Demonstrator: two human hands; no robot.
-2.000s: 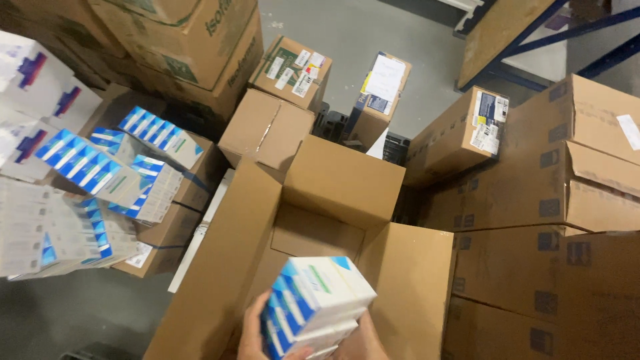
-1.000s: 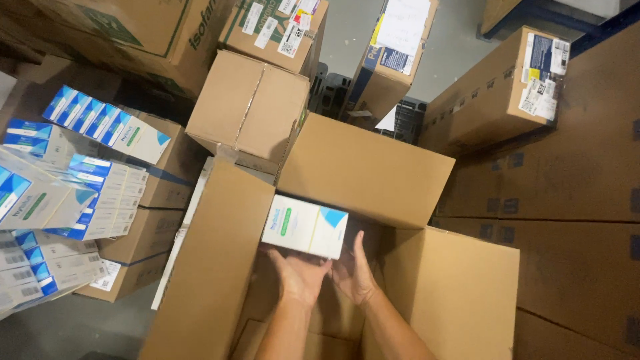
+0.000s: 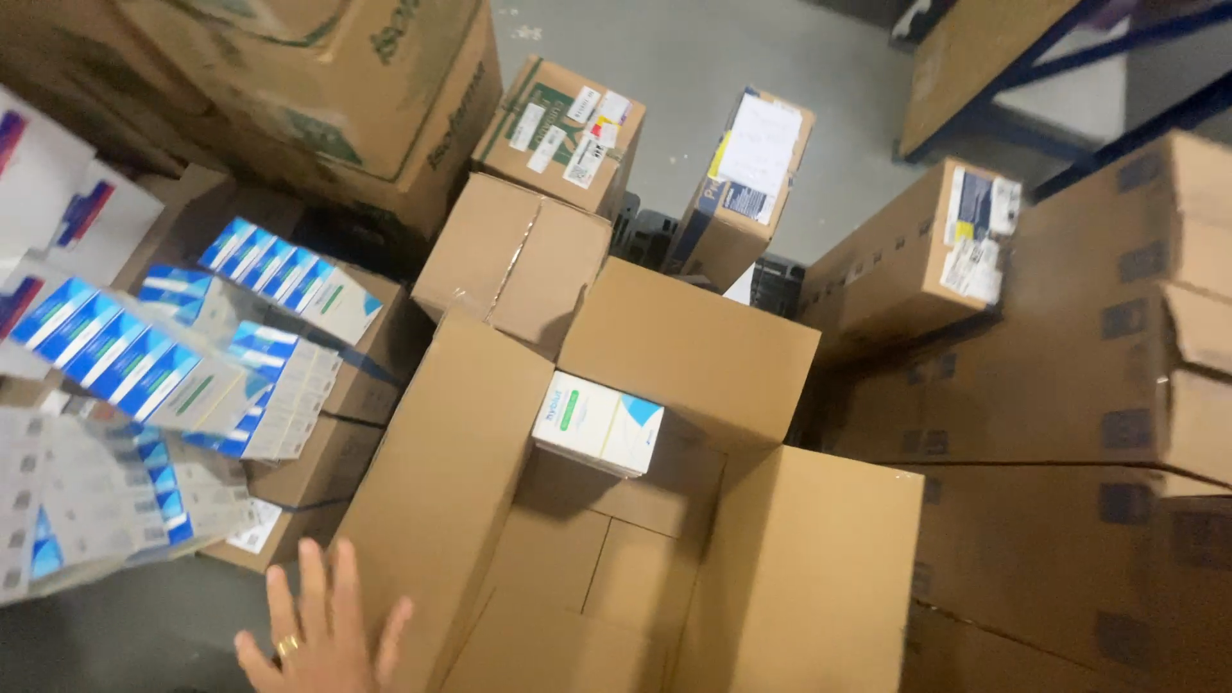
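Fingers spread and holding nothing, my left hand (image 3: 327, 626) is at the bottom, over the left flap of an open cardboard box (image 3: 760, 568); a ring shows on one finger. My right hand is out of view. A stack of white and blue product cartons (image 3: 602, 423) sits in the far left corner inside that box. Left of the box lie bundled white and blue cartons (image 3: 289, 279), piled on brown boxes, with more bundles (image 3: 125, 356) in clear wrap beside them.
A closed cardboard box (image 3: 515, 260) adjoins the open box's far left side. Labelled boxes (image 3: 751, 173) stand beyond it. Large cartons (image 3: 1039, 385) are stacked along the right, and big brown boxes (image 3: 385, 87) at upper left. A blue-framed rack (image 3: 1020, 87) stands at upper right.
The white and blue cartons, held in my hands two seconds ago, now rest in the box's corner, let go. My left hand has moved left, out of the box; my right hand has left the view.
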